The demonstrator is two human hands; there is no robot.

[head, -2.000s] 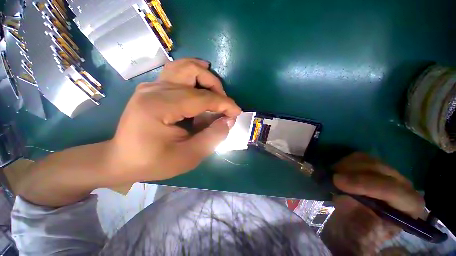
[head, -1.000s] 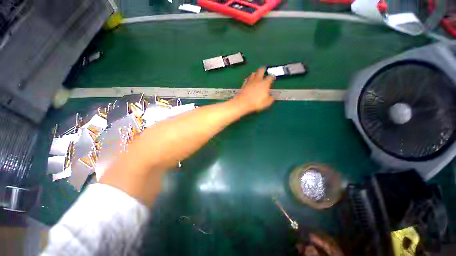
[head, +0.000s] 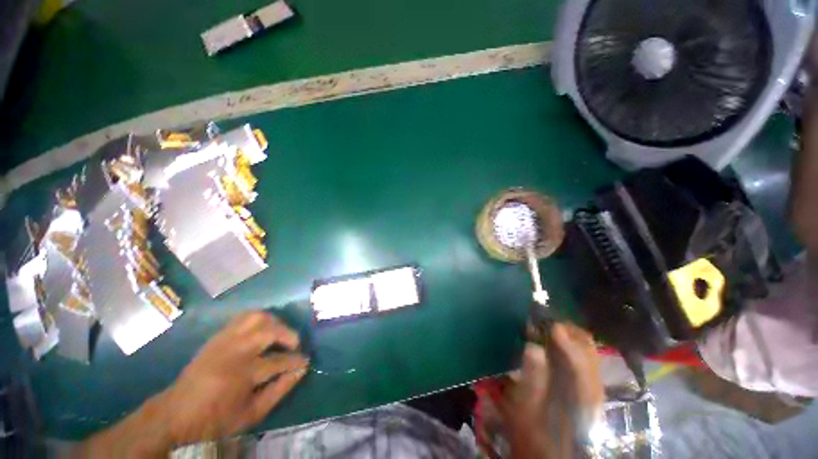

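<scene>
A phone board assembly (head: 366, 294) lies on the green mat, both halves bright with glare, touched by neither hand. My left hand (head: 240, 369) is just left of it, low over the mat, with thumb and finger pinched on thin solder wire (head: 336, 370). My right hand (head: 554, 381) is blurred and grips the soldering iron (head: 537, 291). The iron's tip is in the silvery shavings of the round tip cleaner tin (head: 492, 235). Overlapping LCD modules (head: 215, 260) with orange-yellow flex tails are fanned at the left.
Another board assembly (head: 248, 27) lies beyond the pale strip (head: 359, 85). A grey bench fan (head: 574, 81) stands at the upper right. A black box with a yellow patch (head: 697, 291) is right of the tin. Part of another person (head: 762, 332) shows at the right edge.
My left hand has drawn back from the board beyond the strip to the near mat. A board assembly now lies near me. The iron's tip has moved into the tin. The view has shifted.
</scene>
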